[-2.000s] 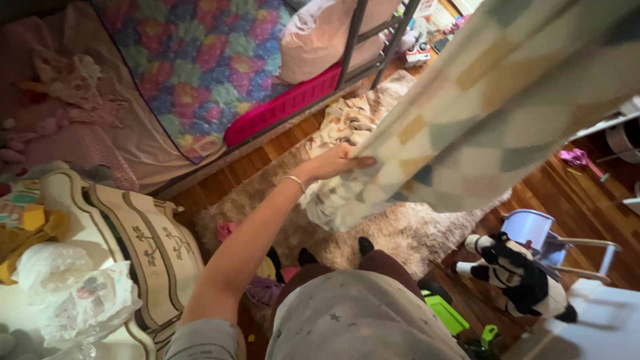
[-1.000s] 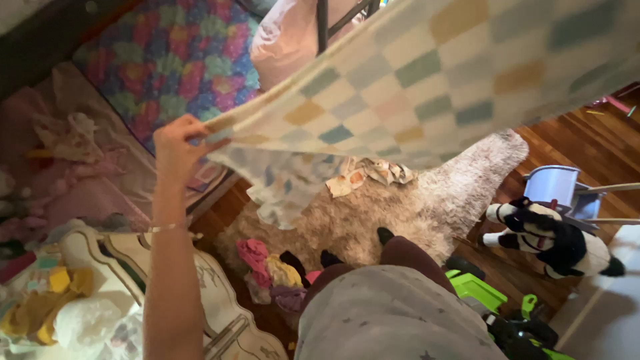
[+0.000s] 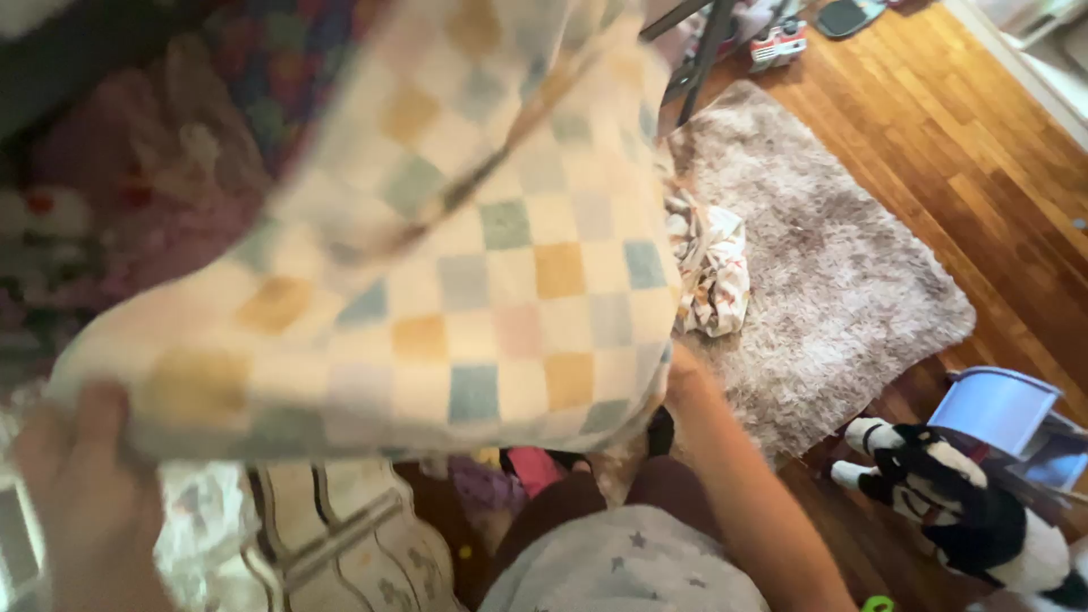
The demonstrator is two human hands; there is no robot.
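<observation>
A checkered fabric blanket (image 3: 518,323) in cream, yellow, blue and green hangs spread in front of me. At the far left, blurred, my left hand (image 3: 93,459) grips its lower left edge. The forearm of my right arm (image 3: 731,459) rises to the blanket's lower right edge, and the right hand itself is mostly hidden behind the cloth. A long fold runs diagonally across the blanket's upper part. Just past its right edge, a crumpled white patterned cloth (image 3: 718,272) lies on a shaggy rug (image 3: 816,255).
A black-and-white plush animal (image 3: 960,501) lies by a small blue chair (image 3: 994,408) at the lower right. A cream ornate dresser (image 3: 365,544) stands below the blanket. Loose clothes (image 3: 484,489) are near my legs. A toy vehicle (image 3: 778,42) sits beside a dark metal frame (image 3: 705,68).
The blanket has swung from the upper right to the left and now covers much of the bed. My left hand is lower and farther left; my right forearm has come into view.
</observation>
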